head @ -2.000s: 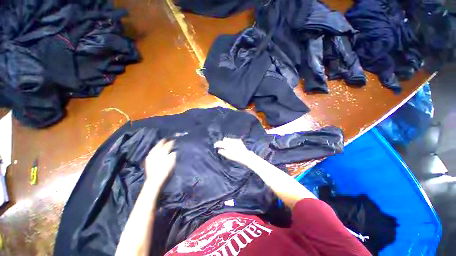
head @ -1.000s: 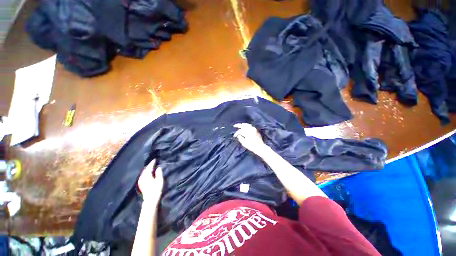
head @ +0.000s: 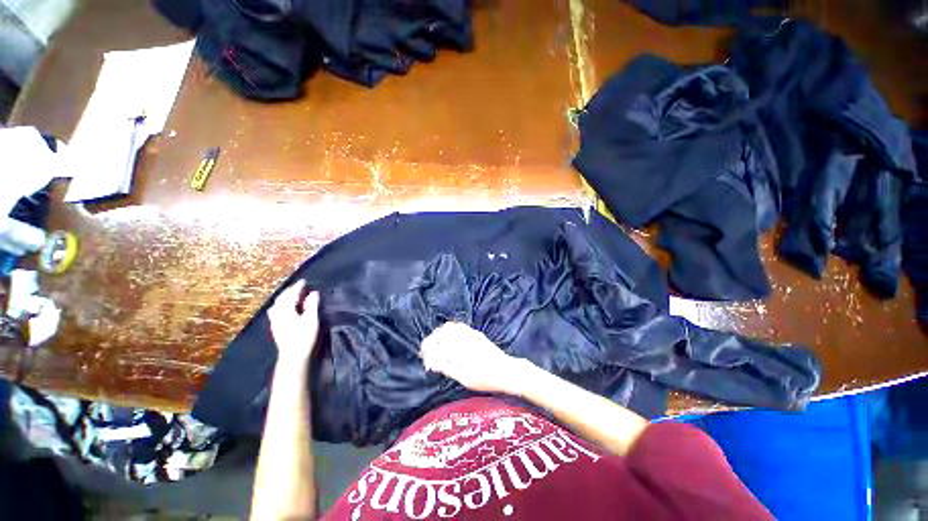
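A dark jacket [head: 509, 239] lies spread on the table's near edge, its shiny wrinkled lining [head: 549, 305] facing up and a matte border around the far side. One sleeve [head: 753, 361] points right. My left hand [head: 295, 317] is at the jacket's left part, fingers curled near the matte border; whether it pinches cloth cannot be told. My right hand [head: 458, 353] is closed on the bunched lining at the middle. Tiny pale marks show on the matte cloth beyond it.
Dark jacket piles lie at the far left [head: 346, 41] and right [head: 692, 142] of the brown table [head: 488, 142]. A small yellow tool [head: 206, 170], white paper [head: 127, 122], a tape roll [head: 58, 251] and white clutter lie left. A blue bin [head: 794, 463] is below right.
The view has turned left. My right hand has come from the far part of the jacket down to the middle of the lining. My left hand has moved to the jacket's left border.
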